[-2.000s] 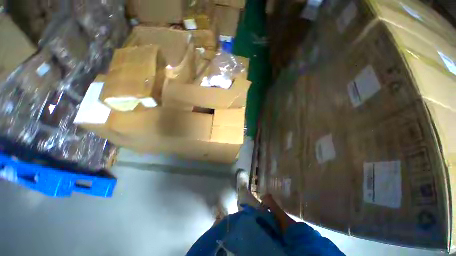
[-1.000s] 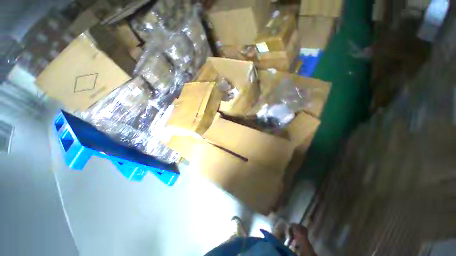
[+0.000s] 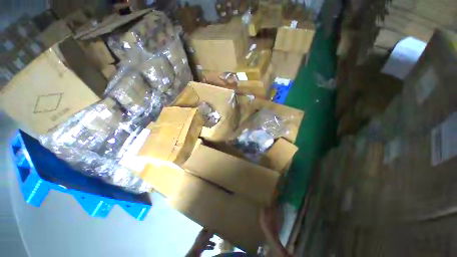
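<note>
A large open carton (image 3: 225, 211) stands low in front of me with its flaps out; clear plastic bags (image 3: 260, 135) show inside. A smaller closed carton (image 3: 168, 133) lies tilted at its left side. My left hand (image 3: 204, 240) is small and blurred at the bottom edge, just below the open carton's near side; its fingers are hard to make out. My right hand (image 3: 269, 218) is at the open carton's near right corner, seeming to touch it. Its fingers are blurred, and whether it grips is unclear.
A blue plastic pallet (image 3: 75, 183) and stretch-wrapped goods (image 3: 135, 95) are at the left, beside a big tilted carton (image 3: 50, 95). More cartons (image 3: 220, 47) stand behind. A green floor strip (image 3: 313, 110) runs along the right, next to tall stacked cartons (image 3: 396, 165) with white labels.
The view has swung, so the open carton now lies in front of me. My right hand has come from near my body to the carton's corner. My left hand has come into view.
</note>
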